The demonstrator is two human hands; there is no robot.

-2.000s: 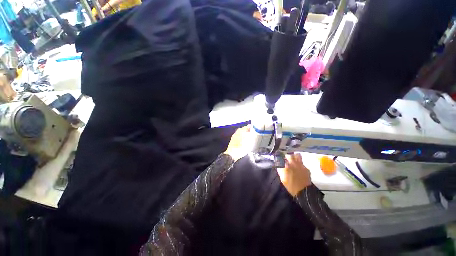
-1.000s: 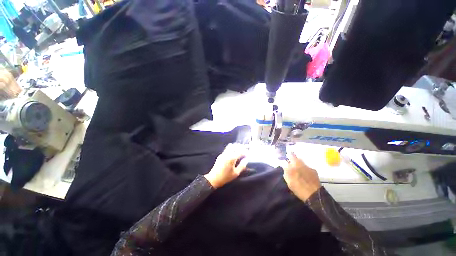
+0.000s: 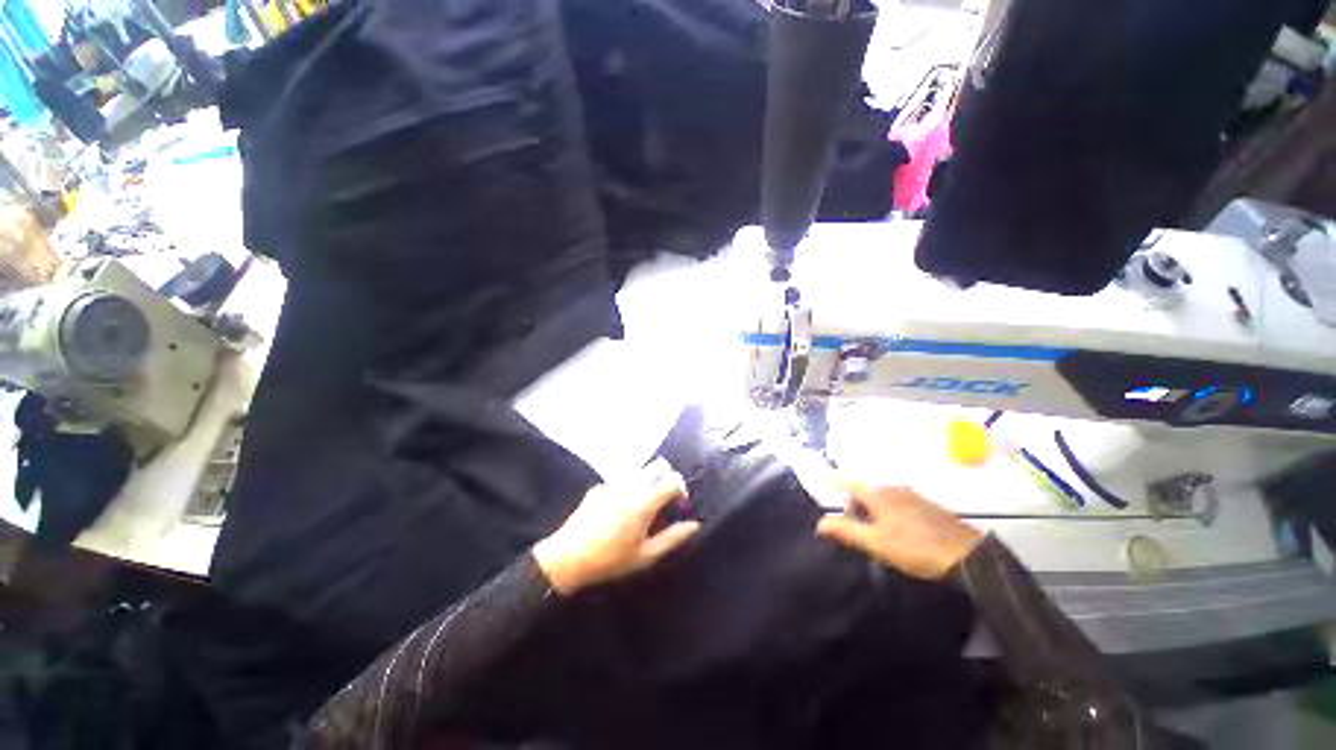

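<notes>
The black garment panel (image 3: 762, 601) lies over the front of the machine bed and runs down toward my lap. The white industrial machine head (image 3: 938, 359) with its blue stripe stands behind it. The presser foot and needle area (image 3: 784, 418) is washed out by glare. My left hand (image 3: 618, 531) rests on the panel's left part, thumb and fingers at a cloth edge near the needle. My right hand (image 3: 906, 531) lies at the panel's right edge, fingertips on the cloth. No strap or buckle can be made out.
A large black cloth pile (image 3: 425, 249) covers the left. A beige machine (image 3: 110, 344) stands further left. An orange-yellow lump (image 3: 969, 441), thin snips-like item (image 3: 1051, 476) and pale ring (image 3: 1144, 554) lie right. Black cloth (image 3: 1099, 147) hangs over the head.
Both hands and the panel have come away from the needle toward me. My left hand moved left and down, my right hand a little right. More white bed shows left of the needle.
</notes>
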